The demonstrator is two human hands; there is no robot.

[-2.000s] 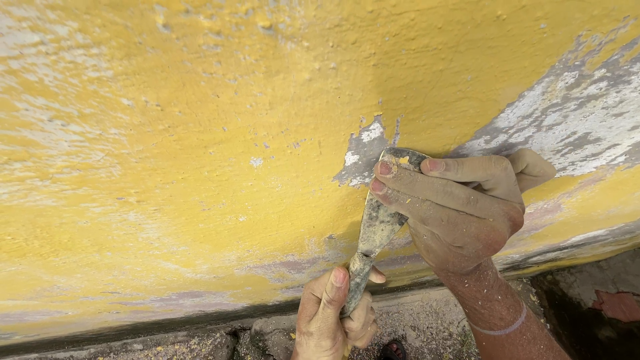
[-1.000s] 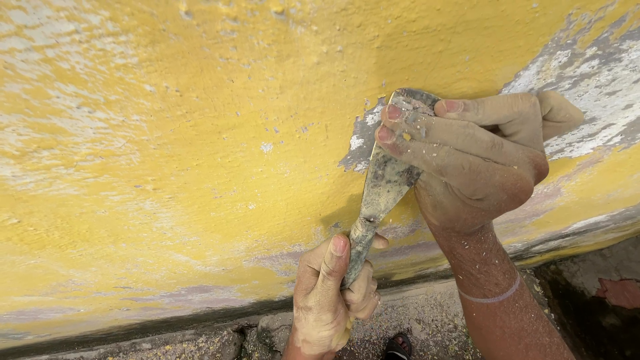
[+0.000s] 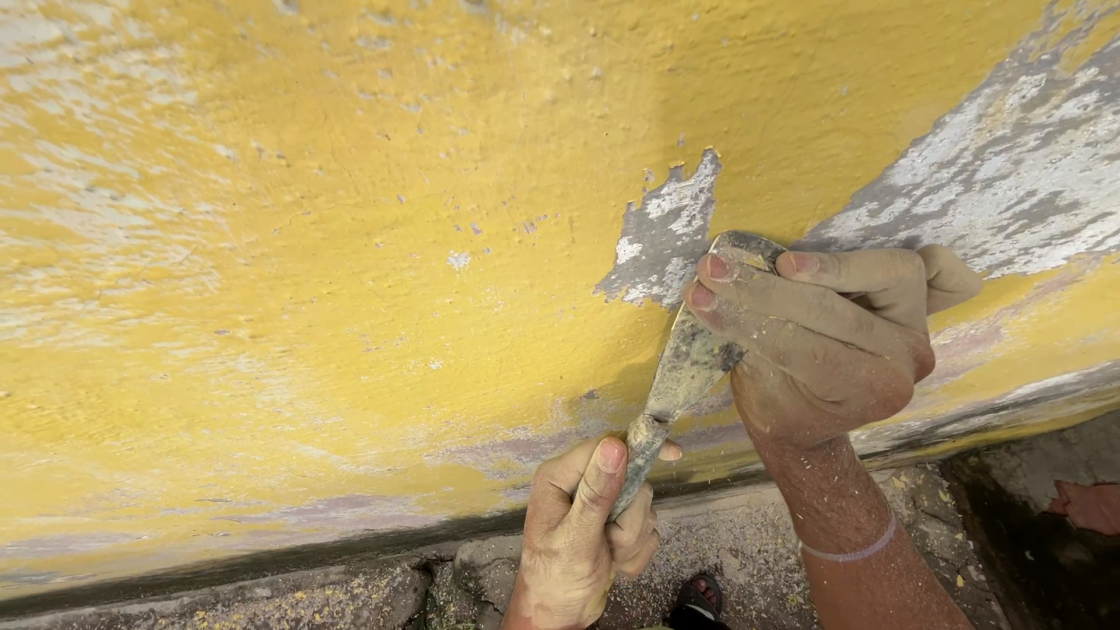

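A paint scraper (image 3: 691,363) with a wide, dusty metal blade lies slantwise against a yellow painted wall (image 3: 376,262). Its handle is gripped by my left hand (image 3: 586,525), thumb on top. My right hand (image 3: 818,337) presses its fingertips on the blade near the front edge; its thumb is mostly hidden. Just above and left of the blade, a bared grey and white patch (image 3: 669,232) shows in the paint. Both hands are dusty, and a thin band circles the right wrist.
A larger bared patch (image 3: 989,175) spreads at the upper right. Below the wall runs rough stone ground (image 3: 332,599) strewn with paint flakes. A sandalled foot (image 3: 700,595) shows at the bottom. A reddish piece (image 3: 1085,506) lies at the right.
The bared patch beside the blade reaches higher and wider than two seconds ago. Both hands keep their hold on the scraper.
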